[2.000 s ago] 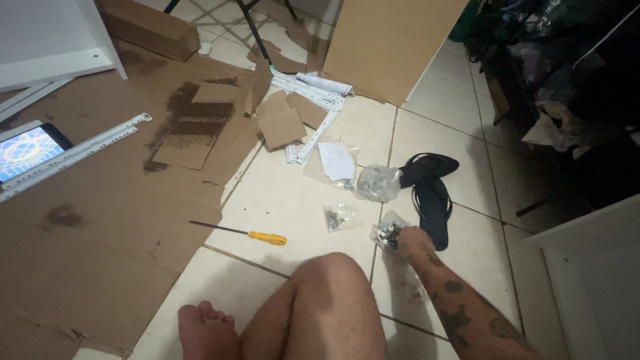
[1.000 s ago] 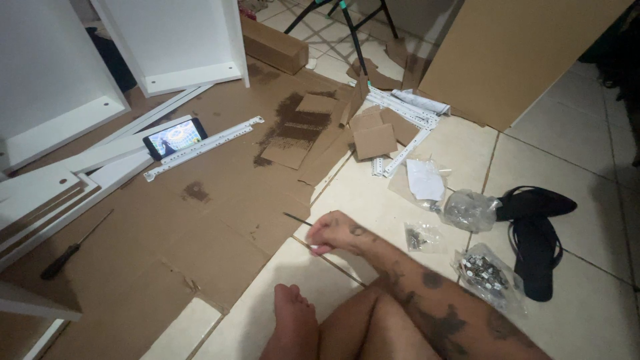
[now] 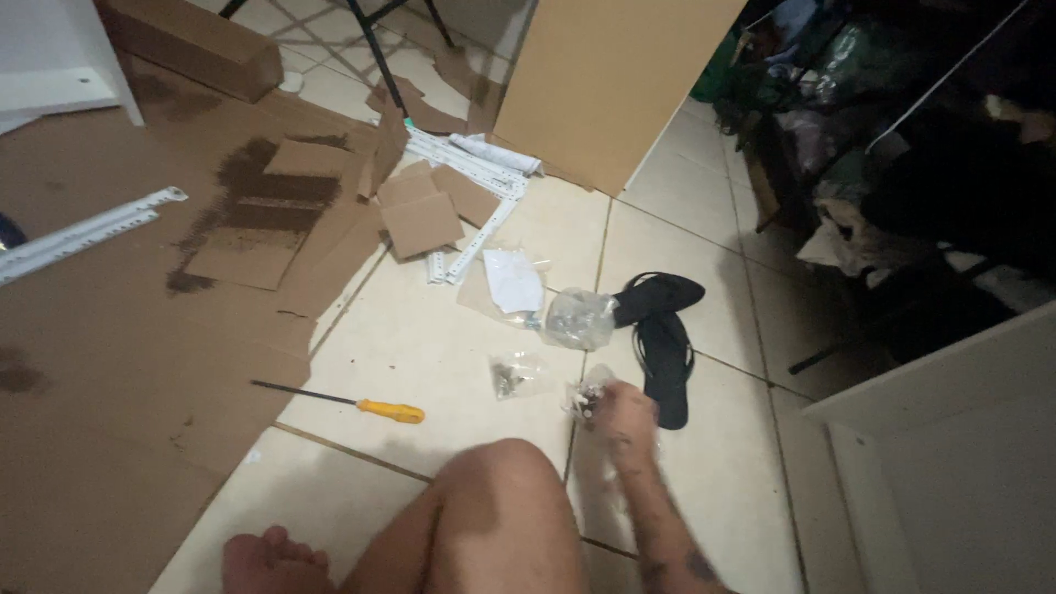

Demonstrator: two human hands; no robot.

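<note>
My right hand [image 3: 625, 417] is at a clear plastic bag of small hardware [image 3: 587, 399], on the tiles beside the black flip-flops [image 3: 667, 371]. Its fingers are blurred and partly hidden, so their grip is unclear. My left hand is out of view. Left of the bag lies a smaller clear bag of small metal parts [image 3: 510, 378]. Behind these are a crumpled clear plastic bag [image 3: 580, 318] and a bag with white paper [image 3: 513, 282]. A screwdriver with a yellow handle [image 3: 391, 411] lies to the left, its shaft tip over the cardboard edge.
Flattened cardboard [image 3: 107, 346] covers the floor at left, with a white metal rail [image 3: 82, 235] on it. More white rails [image 3: 487, 235] and cardboard pieces [image 3: 421, 223] lie ahead. A brown panel [image 3: 610, 91] stands behind; a white furniture part [image 3: 949, 421] is at right.
One second ago my right hand was by the screwdriver, left of the bags; now it is back at the hardware bag, where it was two seconds ago. The view has swung right since then.
</note>
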